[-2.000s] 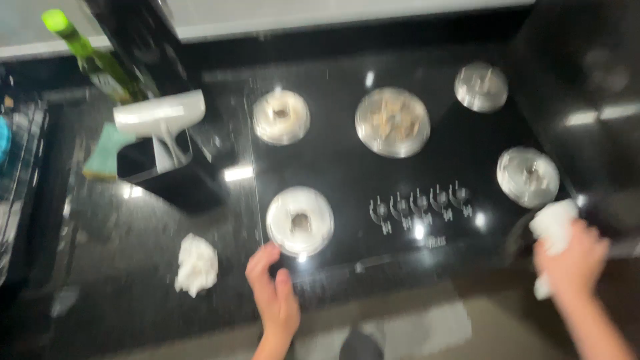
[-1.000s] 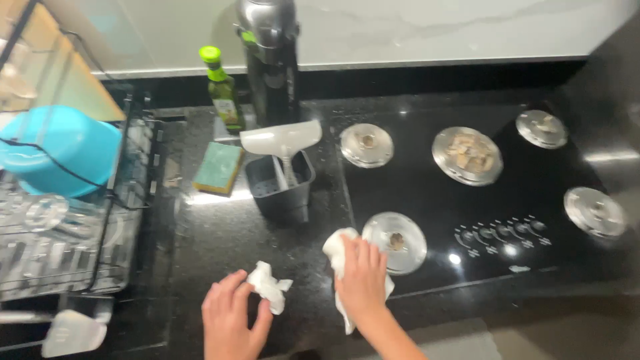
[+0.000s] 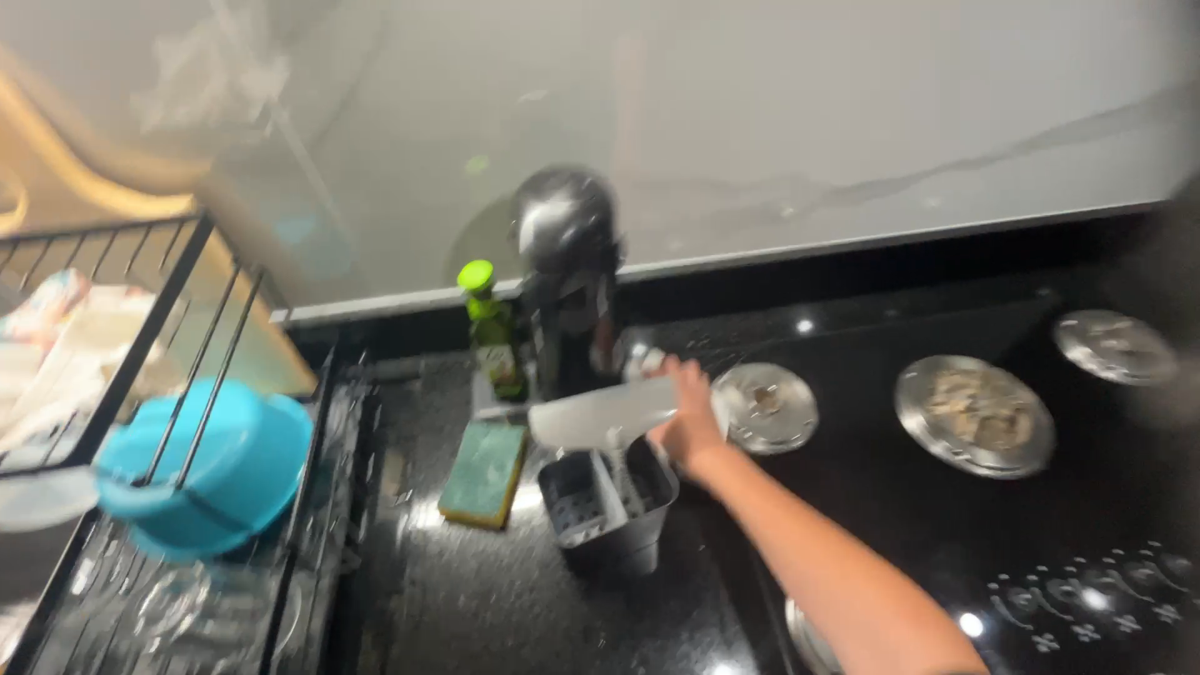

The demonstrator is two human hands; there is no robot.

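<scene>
My right hand (image 3: 692, 417) reaches behind the white squeegee (image 3: 605, 412), between the black caddy and the rear left burner (image 3: 767, 408). A bit of white cloth or paper (image 3: 645, 361) shows at its fingertips, and the hand seems closed on it; blur hides the detail. The squeegee stands in the black caddy (image 3: 609, 525). Left of the caddy lies a green and yellow sponge (image 3: 484, 472). A green-capped bottle (image 3: 494, 342) stands beside a dark pump flask (image 3: 568, 281). My left hand is out of view.
A black wire dish rack (image 3: 323, 450) with a turquoise bowl (image 3: 202, 464) and clear glassware fills the left side. On the right, the black glass cooktop (image 3: 862, 506) has metal burners and knobs (image 3: 1078, 595). A pale wall (image 3: 806, 112) rises behind the counter.
My right hand has moved from beside the front left burner to the back, behind the caddy. My left hand and the white wad near it have left the view, which has swung up and left.
</scene>
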